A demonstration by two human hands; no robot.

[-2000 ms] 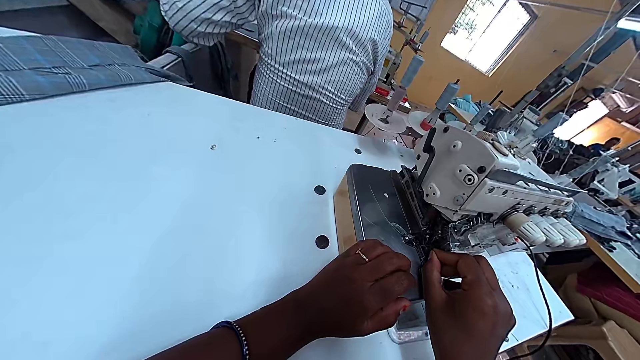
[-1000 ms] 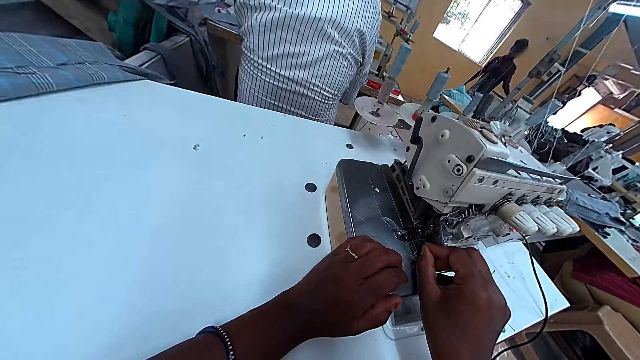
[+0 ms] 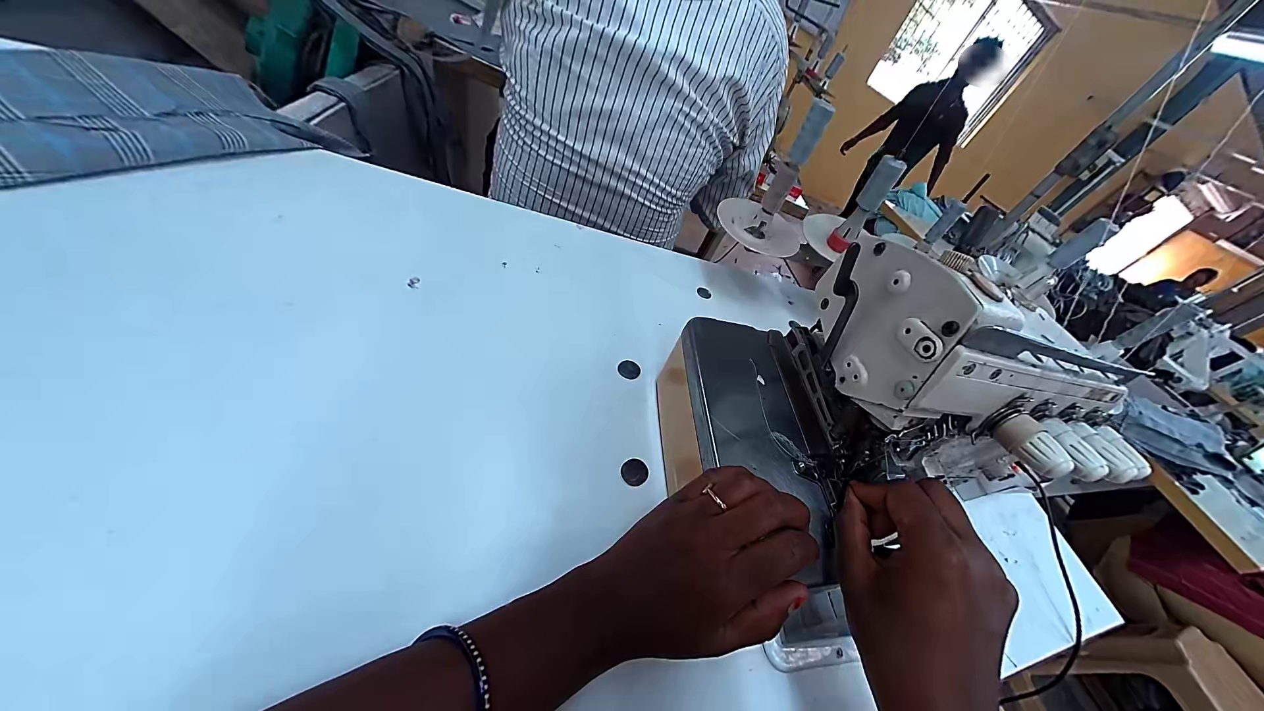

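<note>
An overlock sewing machine stands on the white table, its dark metal side cover facing me. My left hand, with a ring on one finger, rests bent over the near part of that cover, beside the needle area. Close on its right, my right hand has thumb and forefinger pinched together just below the presser foot area. Whatever lies between those fingertips is too small to make out. Loose thread lies on the cover near the needle area. Dials line the machine's front.
Plaid fabric lies at the far left. Beyond the table edge is a person in a striped shirt; another person stands by the window. Thread cones rise behind the machine. A black cable hangs at the right.
Both hands stay at the needle area with little movement. The dark-clothed person by the window was not visible two seconds ago and now stands further left than one second ago.
</note>
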